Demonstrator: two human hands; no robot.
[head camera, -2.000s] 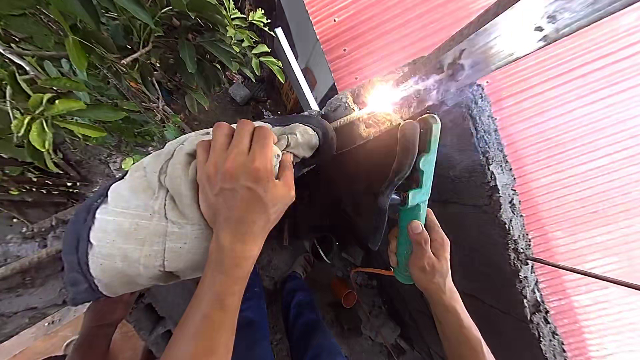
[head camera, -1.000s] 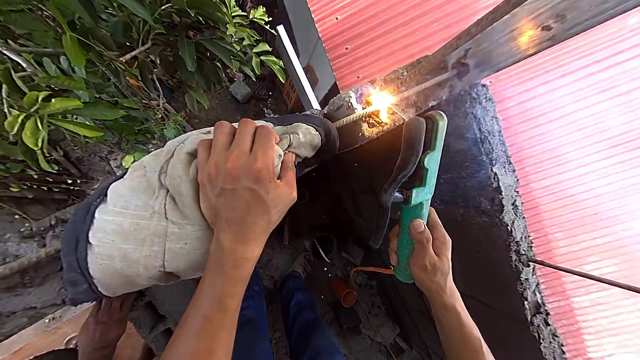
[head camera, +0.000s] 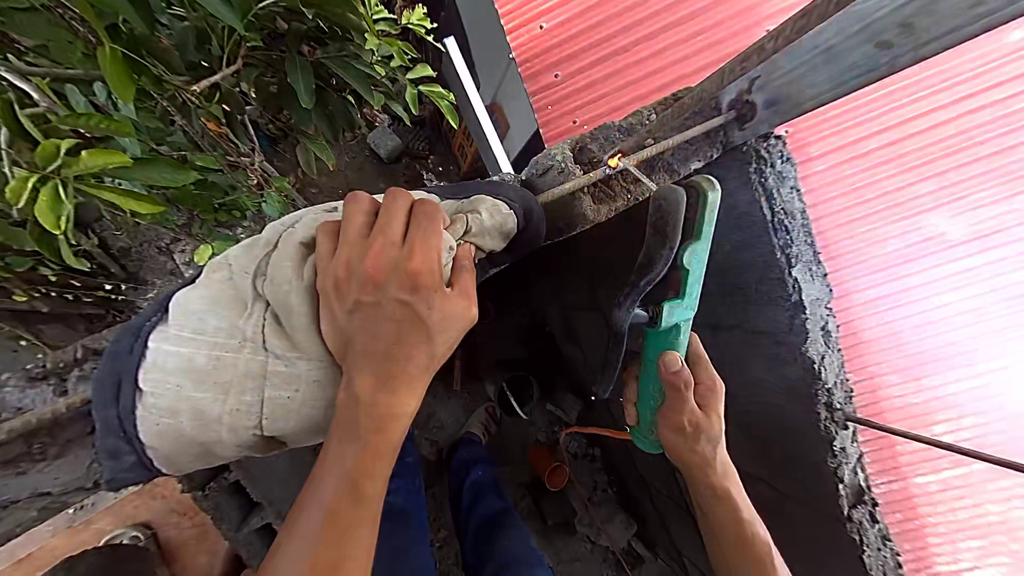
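Observation:
My left hand (head camera: 396, 292) grips a thick bundle of pale cloth with dark ends (head camera: 232, 352), which lies over the left end of the wall's top. My right hand (head camera: 688, 400) is closed around the handle of a green electrode holder (head camera: 678, 320) with a dark lever. A short welding electrode (head camera: 638, 174) runs from the holder's jaws to a ribbed steel bar (head camera: 672, 142), where a small orange glow shows. The bar lies along rough concrete and meets a grey metal beam (head camera: 880, 52) at a dark, scorched spot.
Red corrugated sheets (head camera: 928, 240) lie behind and right of a rough concrete edge (head camera: 808, 296). A thin rod (head camera: 936, 442) sticks out at right. Leafy branches (head camera: 120, 152) fill the upper left. Below are an orange pipe (head camera: 549, 467), an orange cable (head camera: 596, 432), rubble and legs in blue trousers.
The bright arc at the bar has shrunk to a small orange glow, and the spray of light and smoke is gone. Both hands keep their holds. A person's hand at the lower left is no longer seen.

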